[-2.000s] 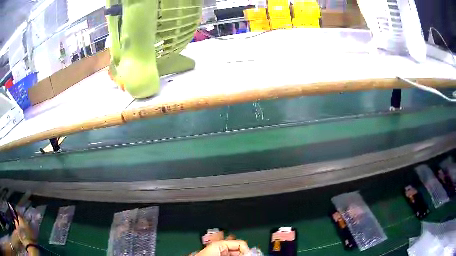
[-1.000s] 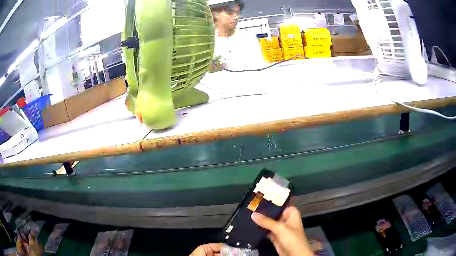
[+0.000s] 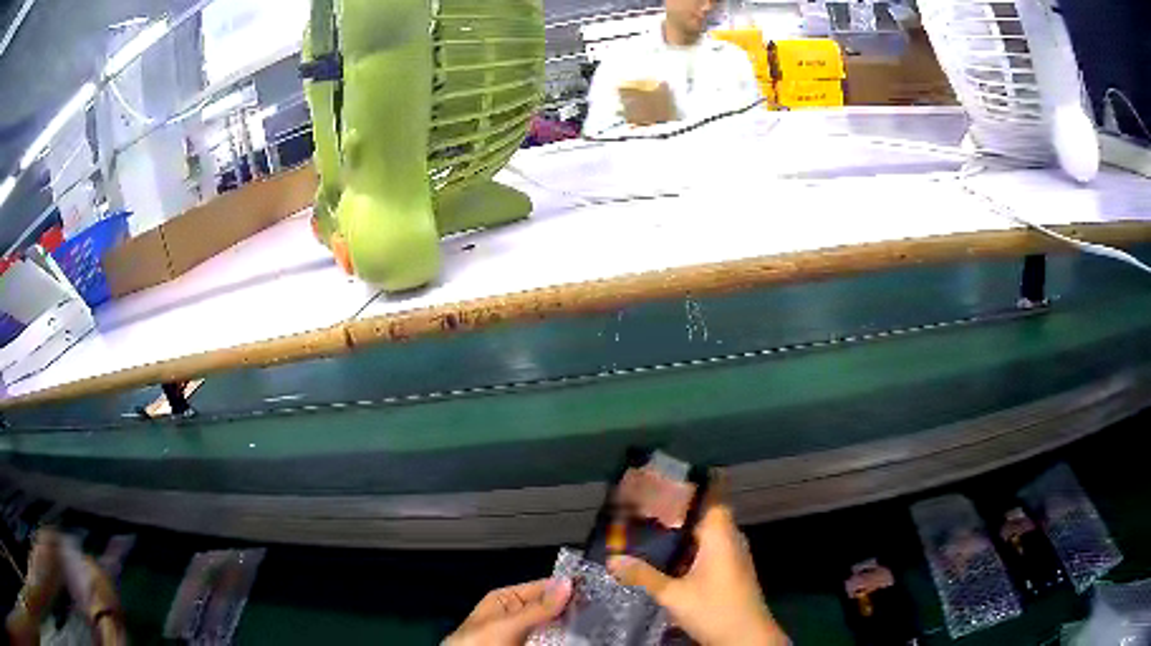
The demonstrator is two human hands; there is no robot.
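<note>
A black phone display assembly (image 3: pixel 653 505) with a pinkish patch and a small orange flex strip is tilted above the belt at the bottom centre. My right hand (image 3: pixel 713 583) holds it from the right, thumb on its face. My left hand (image 3: pixel 511 615) holds a clear bubble bag (image 3: pixel 600 608) at its upper left edge. The module's lower end is at the bag, seemingly partly inside it; blur hides how far. Both hands are cut off by the bottom edge.
Dark green conveyor belt (image 3: pixel 417 593) carries bubble bags (image 3: pixel 964 565) and black modules (image 3: pixel 871 599) at right, another bag (image 3: pixel 215 593) at left. Another person's hands (image 3: pixel 76 593) are far left. A white shelf (image 3: pixel 707 189) holds a green fan (image 3: pixel 391 152) and white fan (image 3: pixel 1016 95); a person stands behind.
The module has moved down toward the bag, and my left hand and the bag have risen into fuller view. Belt items have shifted left. The person behind the shelf has moved right.
</note>
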